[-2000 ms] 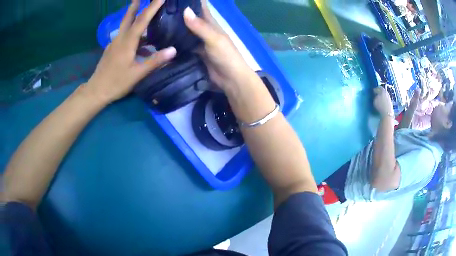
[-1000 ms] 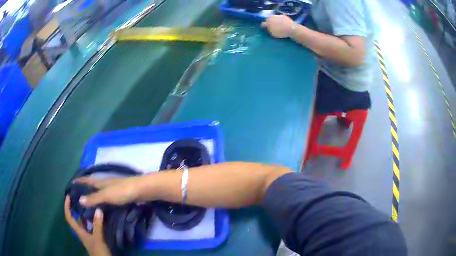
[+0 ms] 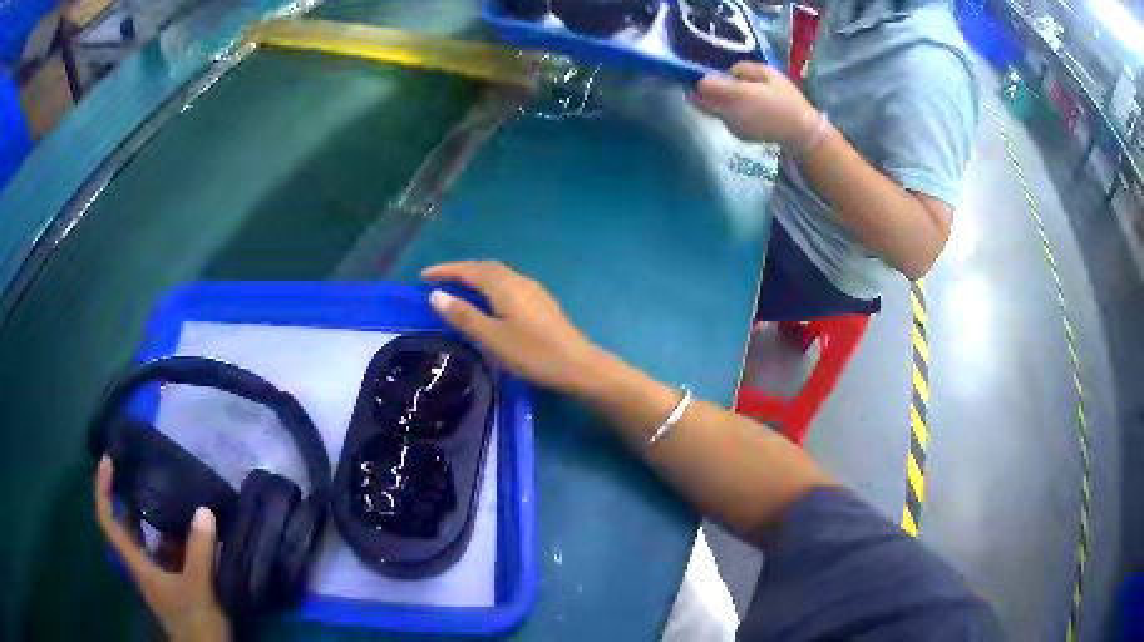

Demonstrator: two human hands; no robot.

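A blue tray [image 3: 517,552] with a white liner [image 3: 339,345] lies in front of me. Black over-ear headphones [image 3: 270,533] are at its left side, with the headband arched toward the far side and over the left rim. My left hand [image 3: 176,564] holds the nearer left ear cup, cut off by the bottom edge. A black oval twin-recess piece [image 3: 417,452] with two shiny dark areas lies in the right of the tray. My right hand [image 3: 521,326] rests at the tray's far right corner, fingers slightly apart, holding nothing I can see.
A yellow bar [image 3: 389,48] crosses the green belt [image 3: 301,163] further away. At the top, a person [image 3: 866,138] on a red stool [image 3: 815,376] has a hand on another blue tray [image 3: 602,48]. Shiny clear film lies near the bar. Striped tape marks the floor at right.
My right hand has left the headphones and moved right to the tray's far corner. My left hand stays on the ear cup. The other person's tray shows more fully.
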